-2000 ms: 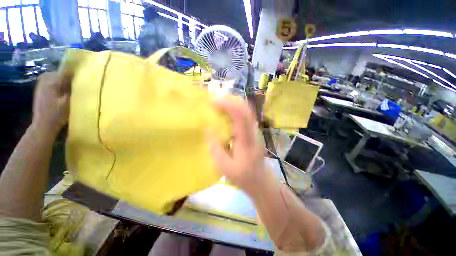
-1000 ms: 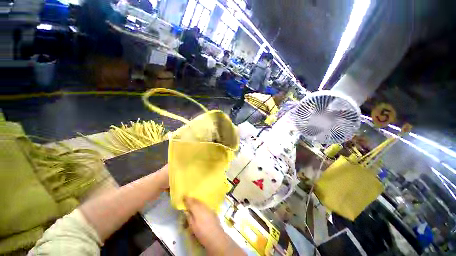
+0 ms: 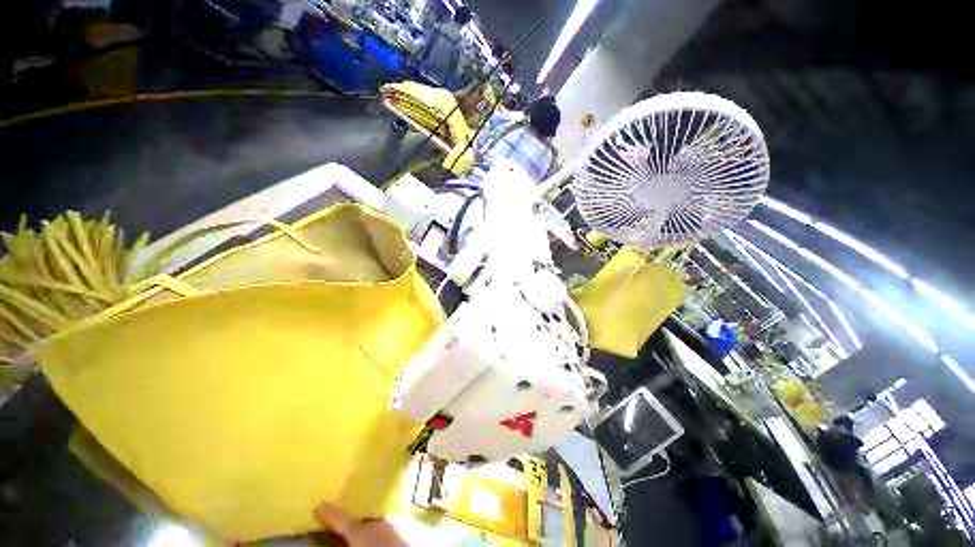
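A yellow bag (image 3: 246, 395) with an open mouth and thin strap handles stands tilted just left of the white pattern sewing machine head (image 3: 503, 395). The head carries a red three-diamond mark. My right hand (image 3: 364, 530) is at the bottom edge of the picture, mostly cut off, with its fingers on the bag's lower right edge. My left hand is not in view. A yellow-taped clamp frame (image 3: 481, 504) shows below the machine head, with a flat yellow piece inside it.
A bundle of yellow strips (image 3: 70, 267) lies at the far left. A white fan (image 3: 671, 171) stands behind the machine. A hanging yellow bag (image 3: 631, 302) and a control panel (image 3: 636, 431) are to the right. A person in a checked shirt (image 3: 521, 147) is beyond the machine.
The bag now shows its broad side and fills more of the left. My left arm has gone from view. My right hand is lower and farther left. The camera view has shifted closer to the machine.
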